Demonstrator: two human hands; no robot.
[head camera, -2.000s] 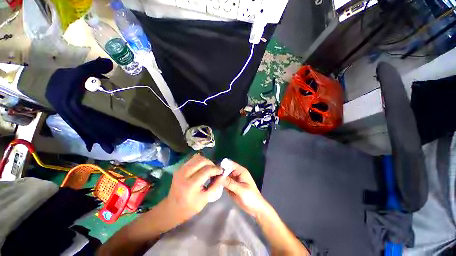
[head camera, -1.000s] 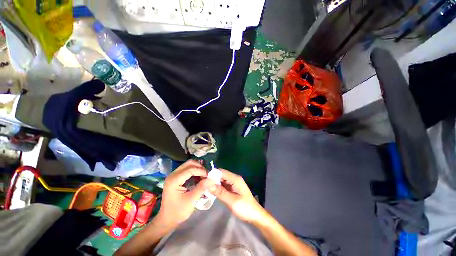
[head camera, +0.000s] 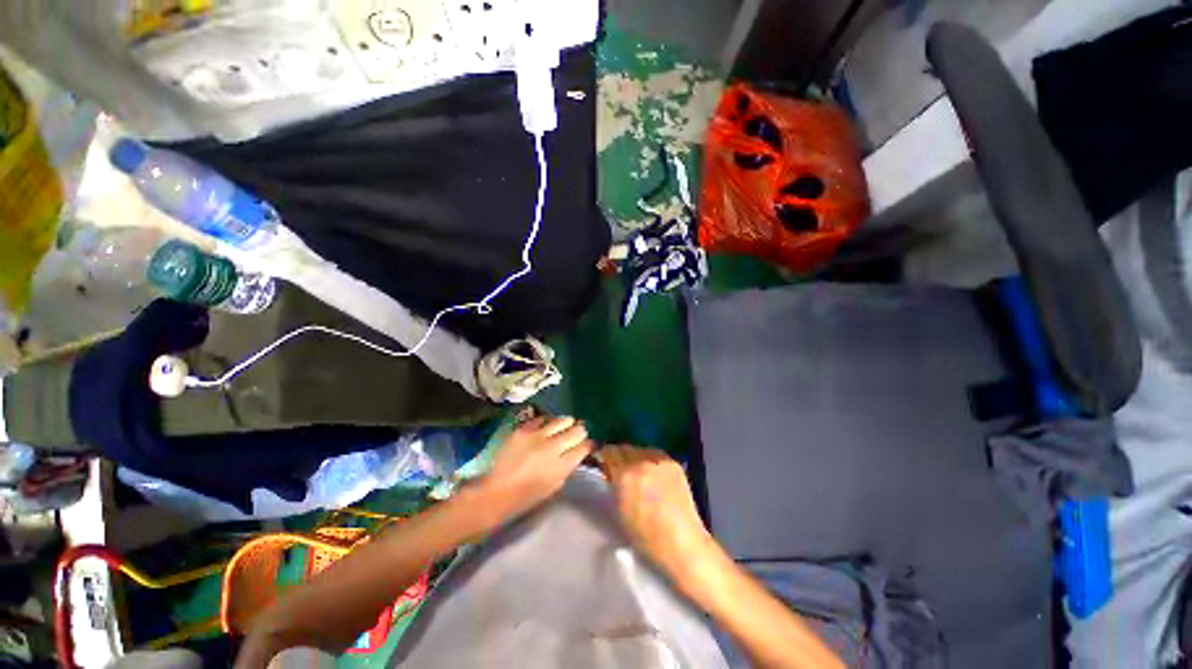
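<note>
My left hand (head camera: 541, 463) and my right hand (head camera: 651, 499) are close together in front of me, with bent fingers. Both seem to pinch the top edge of a pale grey cloth (head camera: 536, 582) that spreads down over my lap. Something small and dark shows between the fingertips, too small to name. The small white piece cannot be made out; the fingers may hide it.
A grey padded board (head camera: 850, 418) lies to the right, with crumpled grey cloth (head camera: 811, 608) and a padded arm (head camera: 1033, 216). An orange-red bag (head camera: 784, 183) is beyond. Left are navy cloth (head camera: 118, 405), bottles (head camera: 203, 196), a pale coil (head camera: 519, 371) and a white cable (head camera: 533, 235).
The white piece held between both hands has gone from sight. The hands have risen slightly in view, and the grey cloth now reaches up to them. The view has shifted.
</note>
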